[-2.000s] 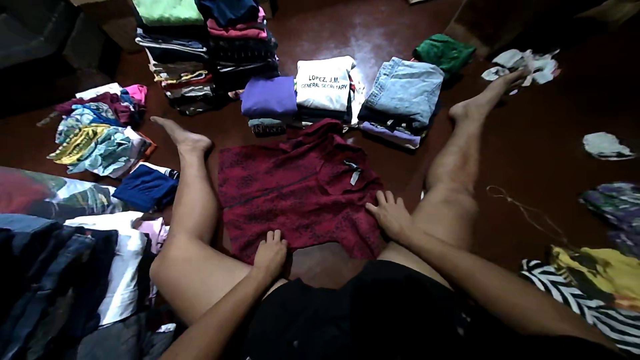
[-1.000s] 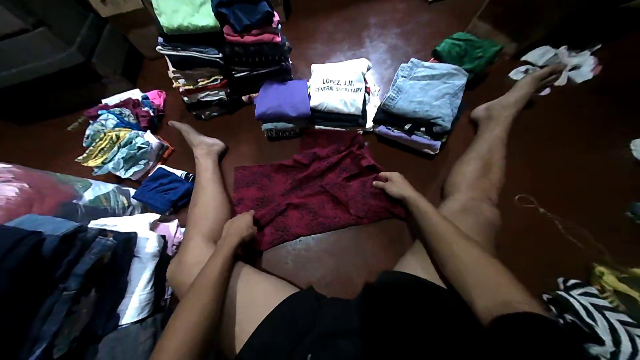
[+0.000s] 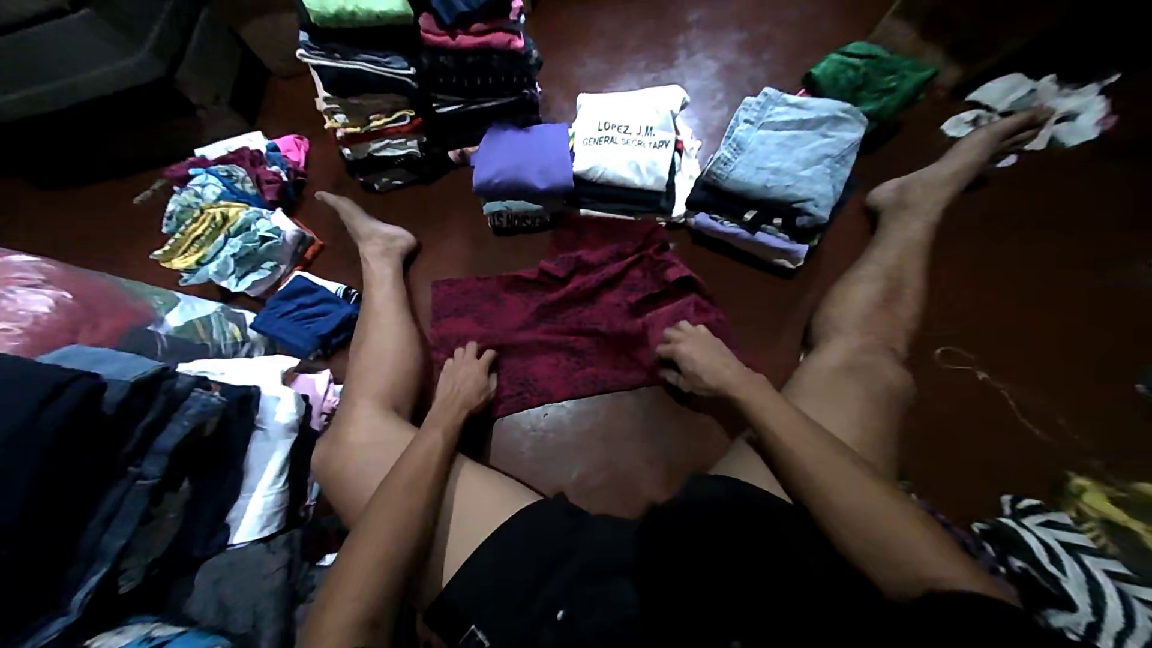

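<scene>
A dark red patterned shirt [image 3: 567, 333] lies partly folded on the floor between my legs, its far part rumpled. My left hand [image 3: 466, 382] rests at the near left corner of the cloth, fingers bent on it. At the near right part of the shirt is my right hand [image 3: 700, 360], its fingers curled on the fabric. Whether either hand pinches the cloth cannot be told. Just beyond the shirt stand folded stacks, topped by a purple garment [image 3: 524, 162], a white printed shirt [image 3: 627, 139] and light blue denim [image 3: 785, 148].
Tall folded piles stand behind, one topped by a green garment [image 3: 358, 11]. On the left are loose clothes [image 3: 229, 220], a folded blue garment [image 3: 306, 313], a filled plastic bag [image 3: 108, 306] and dark trousers [image 3: 117, 450]. Zebra-striped cloth [image 3: 1066, 558] lies at lower right, a green cloth [image 3: 868, 81] farther back.
The shirt lay spread out with its collar label showing; it is now folded over, and the label is out of sight. My right hand has moved from the shirt's right edge onto its near part.
</scene>
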